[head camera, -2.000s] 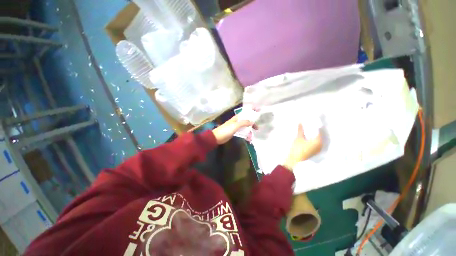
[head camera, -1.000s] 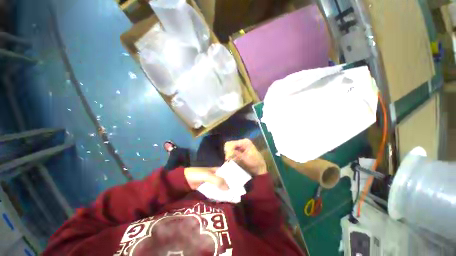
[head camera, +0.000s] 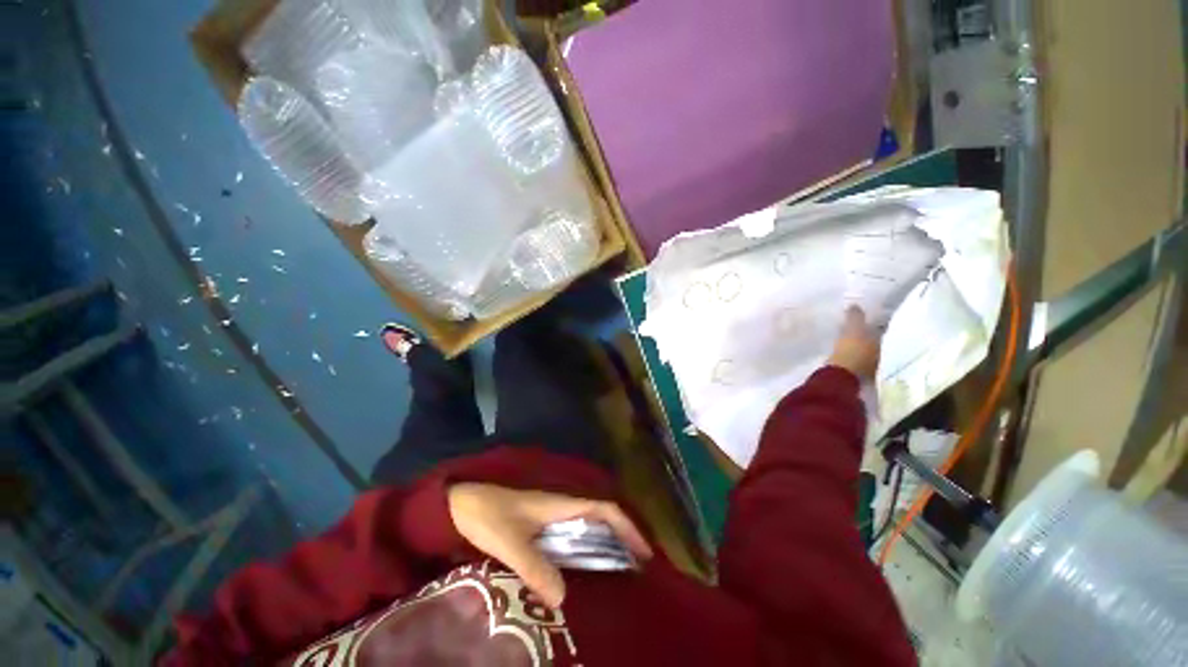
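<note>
My left hand (head camera: 528, 528) is in front of my body, closed around a small stack of white paper slips (head camera: 586, 545). The slips' edges show between thumb and fingers. My right hand (head camera: 856, 347) reaches onto the large crumpled white wrapping (head camera: 756, 313) on the green side bench (head camera: 697, 482). Its fingertips touch the wrapping or reach just inside it; a fold partly hides them, so I cannot tell whether they hold anything. The wrapping shows faint printed or drawn marks.
A carton of clear plastic tubs (head camera: 430, 196) stands beyond my left hand, beside a purple sheet (head camera: 743, 104). An orange cable (head camera: 997, 378) runs along the bench's right side. A large clear plastic roll (head camera: 1094, 573) is at lower right. Metal frames (head camera: 117, 430) stand at left.
The hands have parted. My right hand has moved from the slips to the wrapping, while my left keeps the slips near my body. The wrapping is now spread, and the cardboard tube and scissors no longer show.
</note>
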